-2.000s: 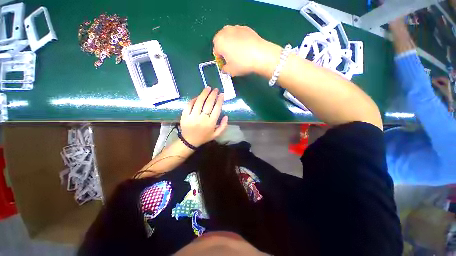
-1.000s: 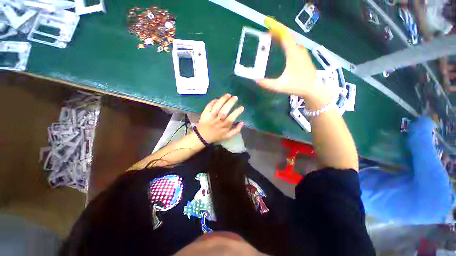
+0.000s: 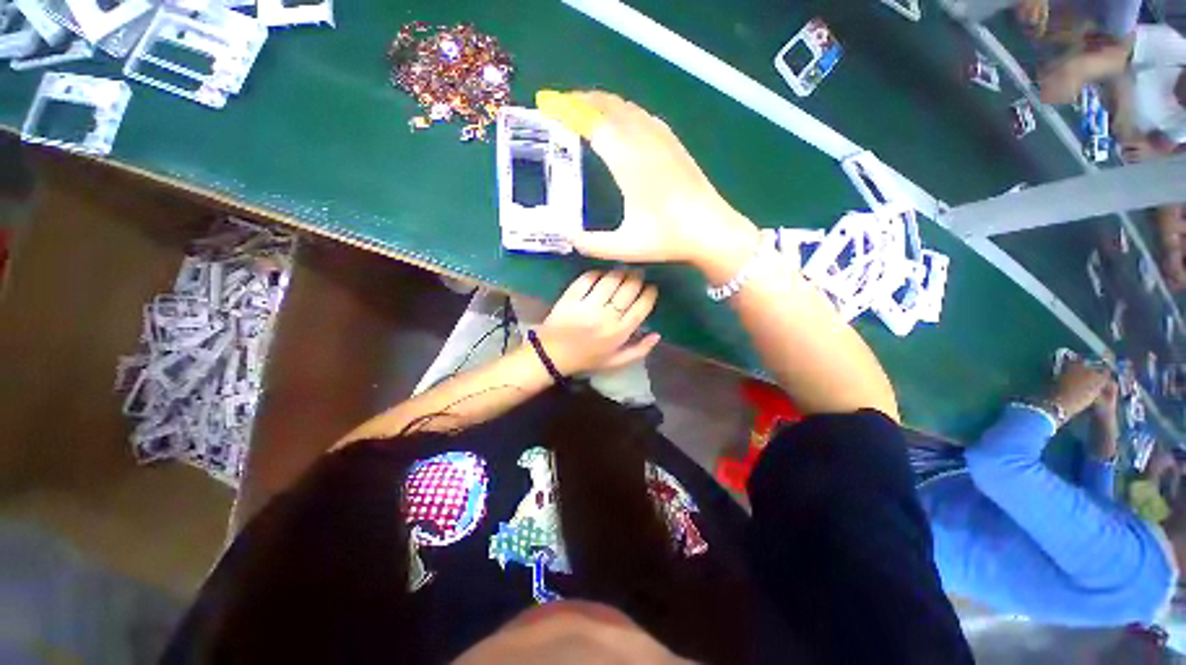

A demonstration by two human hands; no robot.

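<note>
A stack of white housings (image 3: 559, 195) stands on the green bench, looking like one thick frame. My right hand (image 3: 650, 182) spans its right side, with the yellow finger cot (image 3: 568, 112) at its far end and the thumb at its near end, gripping a white housing on top. Where the top housing ends and the stack begins is hard to tell. My left hand (image 3: 601, 321) rests empty at the bench's near edge, fingers slightly apart. A heap of tiny coppery contacts (image 3: 451, 75) lies just beyond the stack.
Loose housings lie in a pile at right (image 3: 871, 260) and a heap at far left (image 3: 195, 52). A carton (image 3: 78, 390) below the bench edge holds many more. A pale rail (image 3: 741, 98) crosses behind, with a part-assembled unit (image 3: 809, 57) beyond. A person in blue sleeves (image 3: 1027, 520) works at right.
My right hand has moved left from mid-bench, bringing the single housing onto the stack. The view has turned, so the bench slants. My left hand stays by the bench edge.
</note>
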